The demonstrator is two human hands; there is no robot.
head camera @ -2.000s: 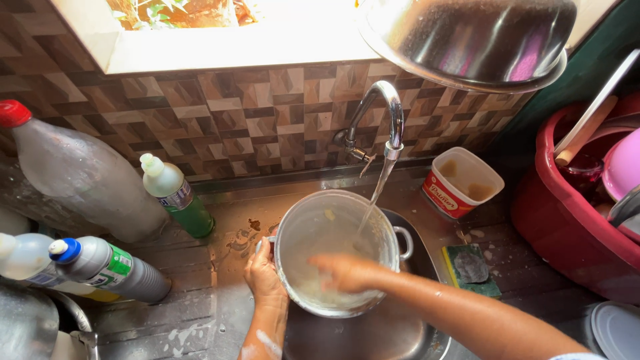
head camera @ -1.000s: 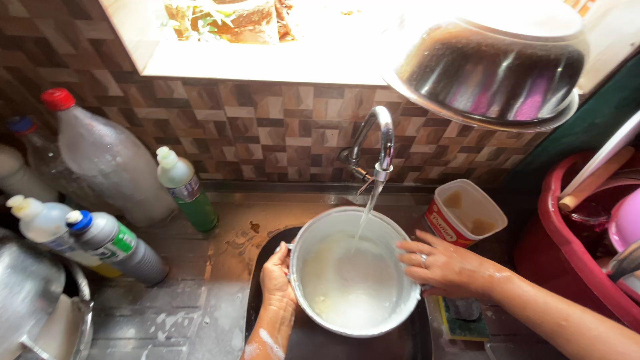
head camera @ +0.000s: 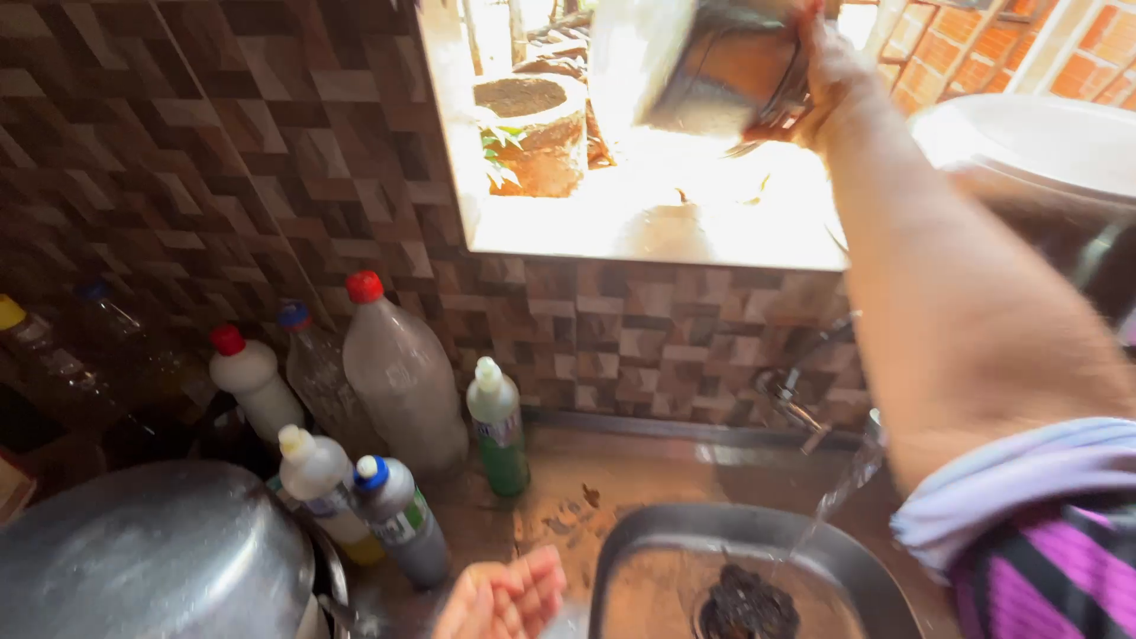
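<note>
My right hand [head camera: 821,89] reaches up into the bright window opening, closed on a metal pot [head camera: 732,67] that is tilted and blurred by motion. My left hand [head camera: 510,595] is low beside the sink, palm up with fingers slightly curled, holding nothing. Water runs from the faucet [head camera: 876,426] into the metal sink basin [head camera: 763,524]. A dark, rough clump [head camera: 750,603] lies in the basin, around the drain. My right forearm hides part of the faucet.
Left of the sink stand a green detergent bottle [head camera: 500,435], a blue-capped bottle [head camera: 404,524], a large red-capped bottle [head camera: 404,390] and several others. A big metal pot [head camera: 160,550] is at the lower left. A large metal vessel [head camera: 1047,169] is at the right; a planter [head camera: 537,133] is outside.
My right hand has lifted the pot from the sink up to the window. My left hand has let go of it. The view has swung up and left.
</note>
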